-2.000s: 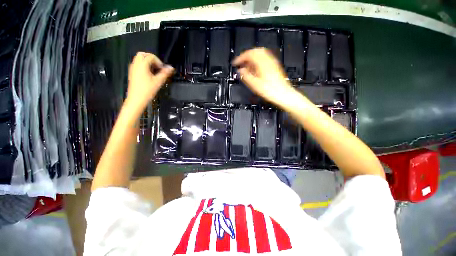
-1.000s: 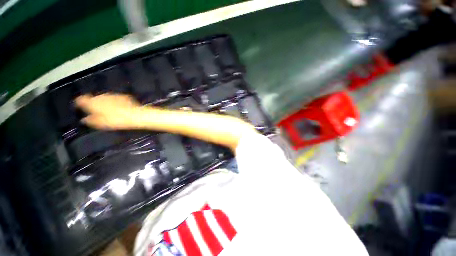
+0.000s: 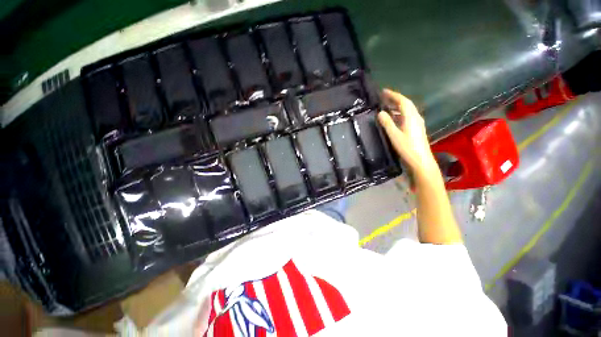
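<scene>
A shiny black blister tray (image 3: 288,212) lies tilted across the view. Flat dark-grey panels (image 3: 250,178) sit in its upright pockets and in the sideways middle row. The lower-left pockets are glossy with strong glare, so their contents are hard to tell. My right hand (image 3: 407,131) is at the tray's right edge, with thumb and fingers slightly apart and the thumb at the rim. Whether it grips the rim cannot be told. My left hand is not in view.
A sheet with a pale grid (image 3: 89,214) lies left of the tray on the dark green bench (image 3: 431,52). A pale strip (image 3: 99,49) runs behind. A red stool (image 3: 484,155) stands right of the bench, with cardboard (image 3: 155,299) at the lower left.
My right hand has moved from the tray's left pockets to its right edge. The view has shifted, showing the whole tray more clearly. My left hand, seen two seconds ago, is out of view.
</scene>
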